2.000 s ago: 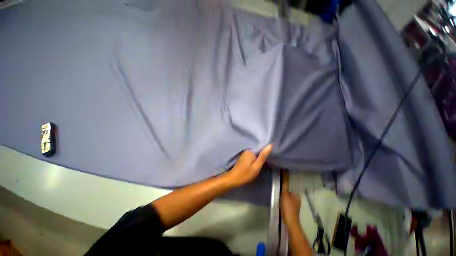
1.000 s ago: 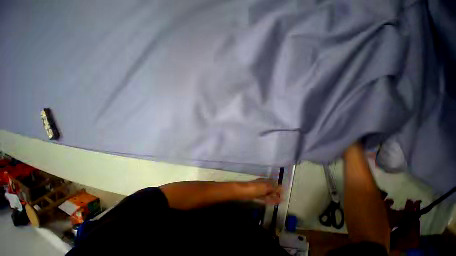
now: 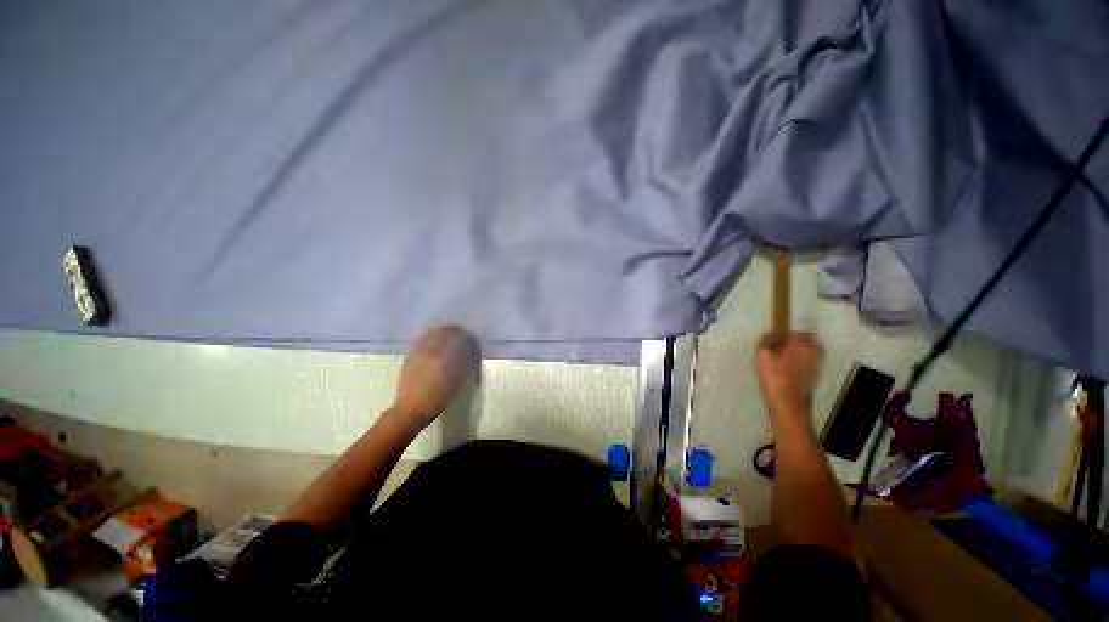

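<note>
Grey-blue fabric covers most of the table, flat at the left and rumpled at the right. My left hand is at the fabric's near edge, blurred; whether its fingers grip the cloth cannot be told. My right hand is closed around the near end of a light brown wooden stick, whose far end is hidden under the bunched cloth. A small weight with a whitish top and dark side rests on the cloth at the far left.
The pale table border shows below the cloth. A silver rail has blue end pieces. A dark flat block, dark red scraps and a black cable are at the right. An orange box is below left.
My left hand has moved left from the rail to the cloth edge. My right hand has come out from under the cloth and now shows the stick. The cloth near the rail has shifted.
</note>
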